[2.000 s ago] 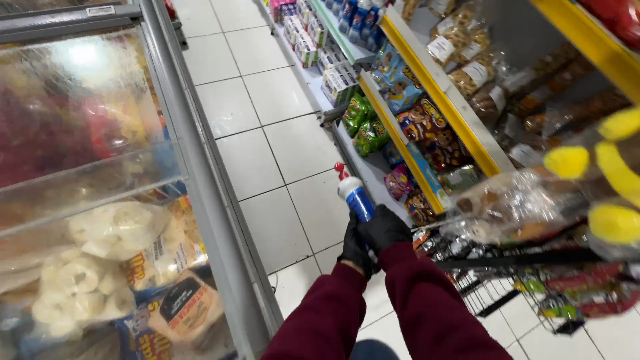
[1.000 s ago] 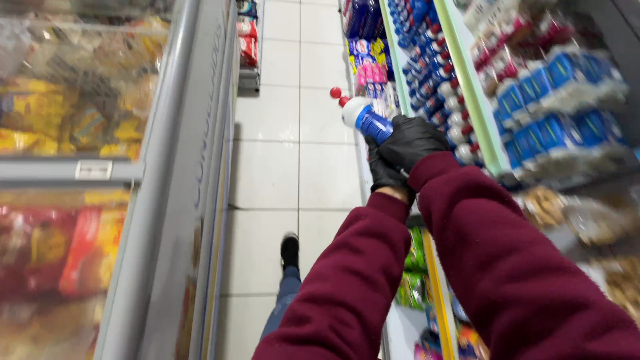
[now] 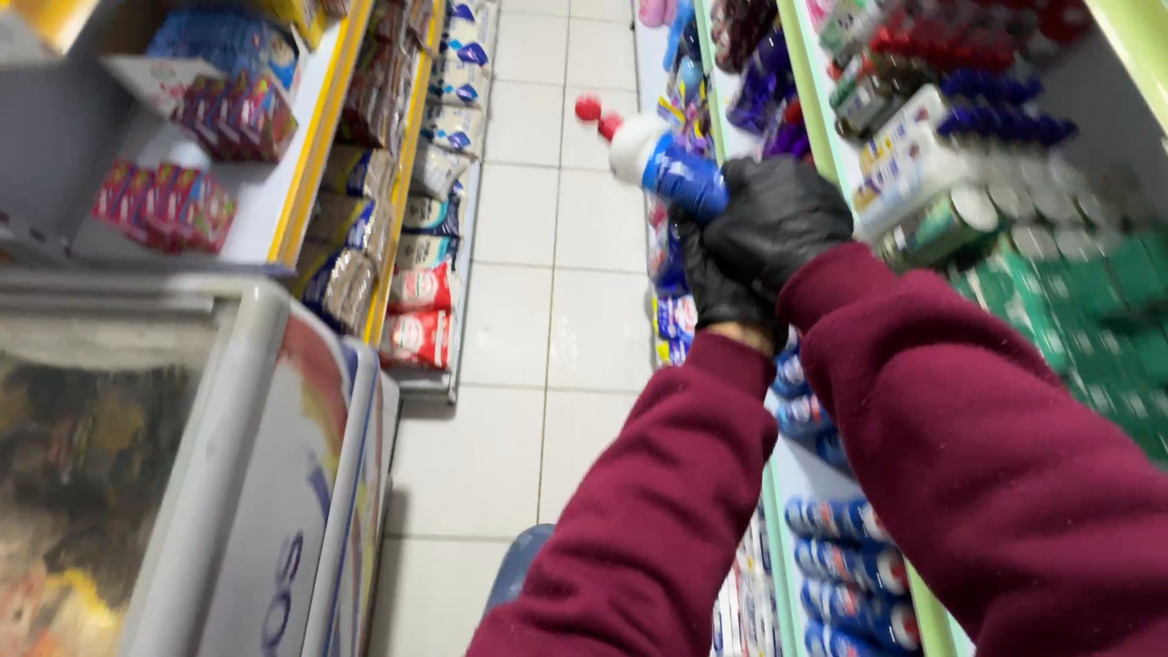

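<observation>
A white and blue plastic bottle (image 3: 671, 169) with a red spout and a red cap hanging off it points up and left, near the middle of the head view. Black gloves cover both hands. My right hand (image 3: 780, 214) is closed around the bottle's lower part. My left hand (image 3: 721, 278) lies below and against the right one; its fingers are mostly hidden, so its exact hold on the bottle cannot be told. Maroon sleeves reach up from the lower edge.
A chest freezer (image 3: 315, 456) stands at lower left. Beyond it, shelves (image 3: 315, 137) hold boxes and bags. Shelves of bottles and packets (image 3: 817, 100) line the right side close to my hands. A tiled aisle floor (image 3: 511, 319) runs between them.
The view has moved along the aisle, past more of the freezer and shelves. The bottle stays in my hands, its spout still turned up and left.
</observation>
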